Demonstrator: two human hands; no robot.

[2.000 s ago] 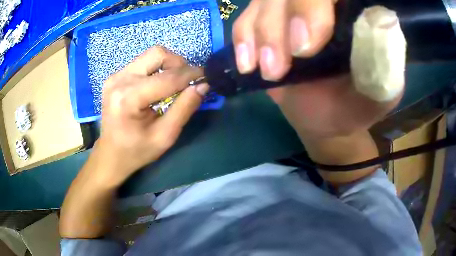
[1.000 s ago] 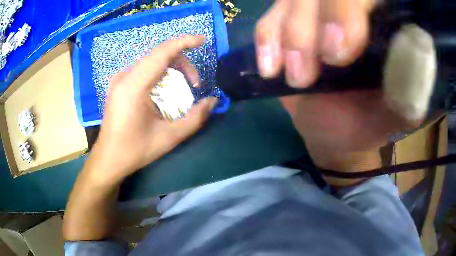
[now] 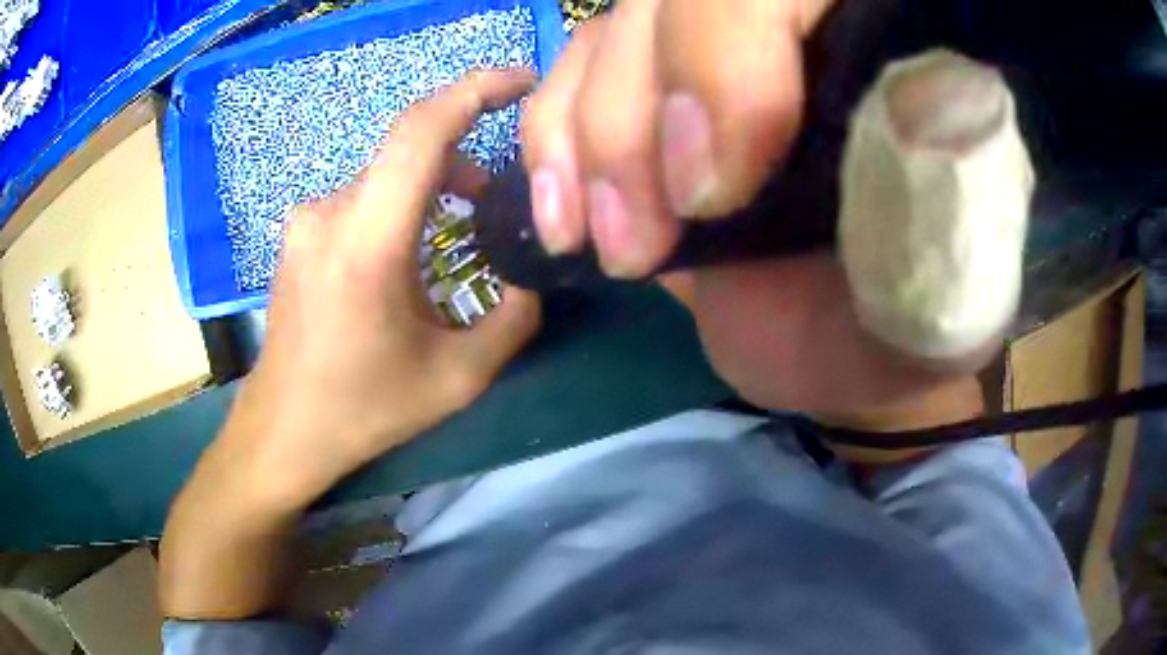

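My left hand [image 3: 371, 275] holds a white electrical insert [image 3: 461, 262] with brass-coloured and silver bits, its thumb and index finger spread around it. My right hand [image 3: 691, 154] grips the black electric screwdriver [image 3: 781, 211]. The dark nose is against or just over the insert; the tip is hidden. A cream finger wrap [image 3: 941, 218] is on a finger of my right hand. The blue screw tray [image 3: 190, 205] lies behind my left hand, filled with small silvery screws [image 3: 307, 122].
A shallow cardboard box [image 3: 115, 269] at left holds two white parts [image 3: 53, 310]. A deep-blue sheet-covered board [image 3: 109, 58] with white clusters is at upper left. Brass bits [image 3: 582, 10] lie behind the tray. A black cord [image 3: 998, 422] crosses my right wrist. Cartons [image 3: 1069, 371] stand below.
My right hand and the screwdriver have moved left and slightly down onto the insert. The insert in my left hand has turned, now showing brass-coloured parts.
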